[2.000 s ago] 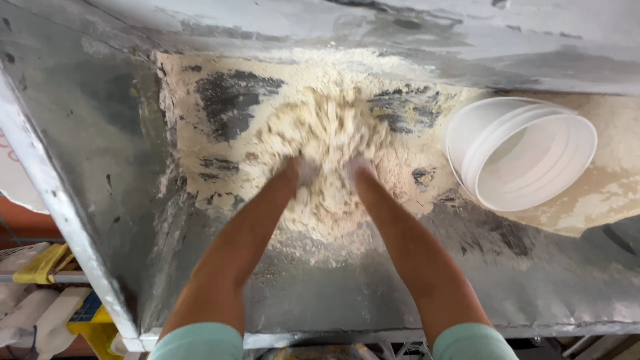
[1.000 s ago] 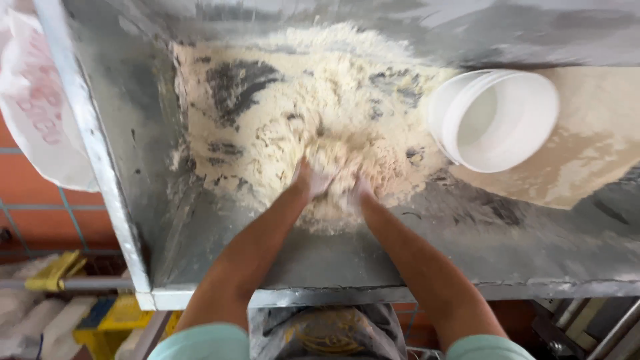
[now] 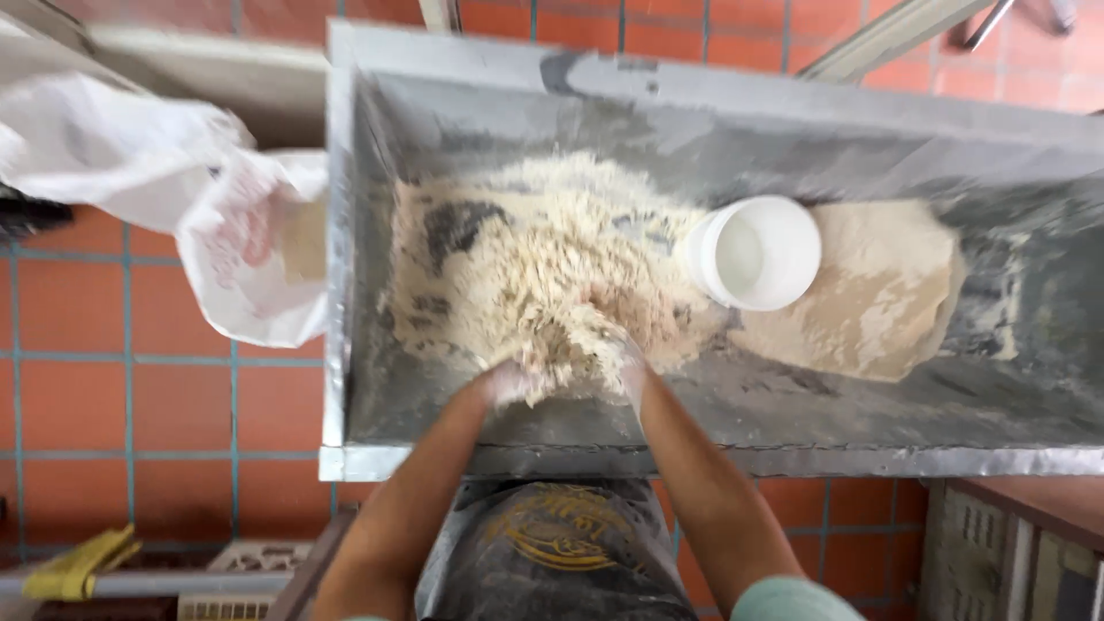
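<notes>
A mound of shaggy, floury dough (image 3: pixel 552 267) lies in the left part of a long metal trough (image 3: pixel 535 431). Both hands are sunk in its near edge. Flour and clinging dough cover my left hand (image 3: pixel 517 375), whose fingers are hidden. My right hand (image 3: pixel 623 358) is likewise coated, with dough heaped over the fingers, so its grip does not show. Right of the mound, a white plastic bucket (image 3: pixel 720 254) leans on its side, mouth toward the right, beside a flat, pale, wet-looking slab (image 3: pixel 862 302) that may be dough.
The trough's raised metal walls surround the work. A white plastic sack (image 3: pixel 207 198) hangs against the left end. Below are orange floor tiles (image 3: pixel 181 405), a yellow cloth or strap (image 3: pixel 82 565) on a rail at the lower left, and a cabinet (image 3: pixel 992 535) at the lower right.
Both hands have moved from the middle of the mound to its near edge, and dough is now drawn up around them. The view has widened, showing more of the trough.
</notes>
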